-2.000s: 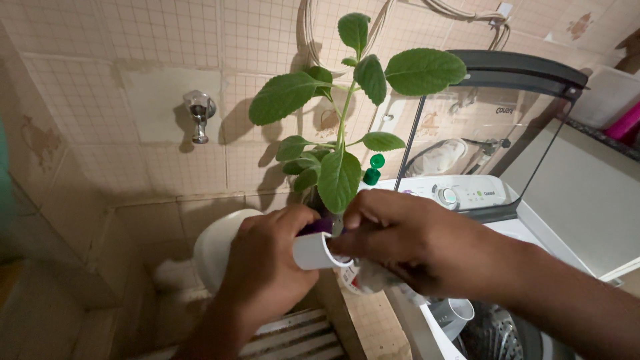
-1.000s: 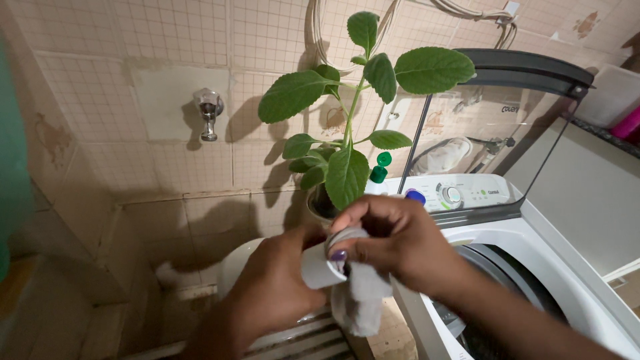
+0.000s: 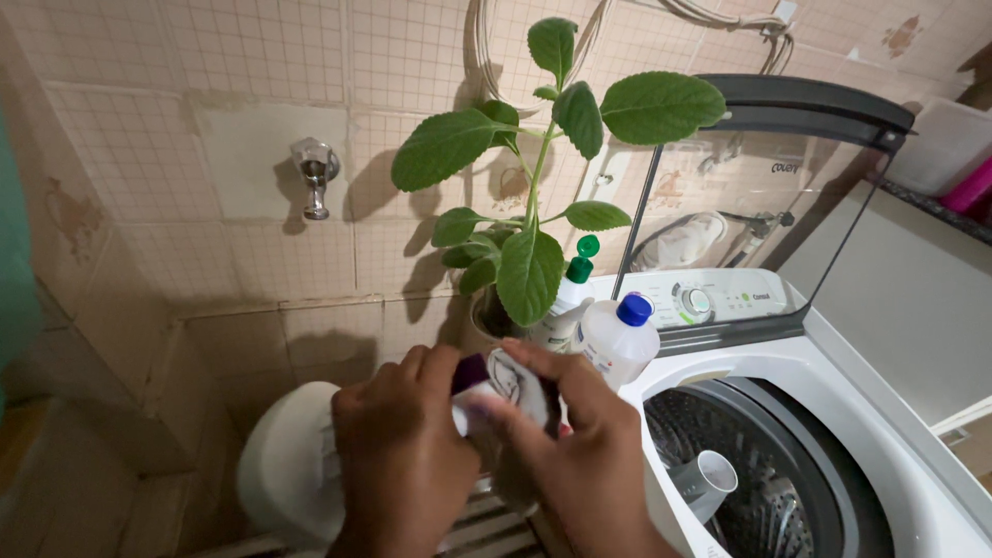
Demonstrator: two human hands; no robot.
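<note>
My left hand (image 3: 407, 449) grips a small white and purple container (image 3: 469, 387), mostly hidden by the fingers. My right hand (image 3: 577, 442) holds a whitish crumpled cloth (image 3: 515, 384) against the container, its thumb across the front. The two hands nearly touch. Just beyond them stand a translucent bottle with a blue cap (image 3: 620, 337) and a white bottle with a flipped-up green cap (image 3: 580, 271). Behind the hands rises a leafy green potted plant (image 3: 535, 194).
At the right is a top-loading washing machine (image 3: 860, 380), its see-through lid raised. A metal tap (image 3: 314, 178) juts from the tiled wall. A rounded white basin or bowl (image 3: 287, 465) lies at lower left, beside slatted boards (image 3: 488, 535).
The cloth hung below my right hand a second ago; now it is bunched up between my hands at the container. The right hand has closed in on the left.
</note>
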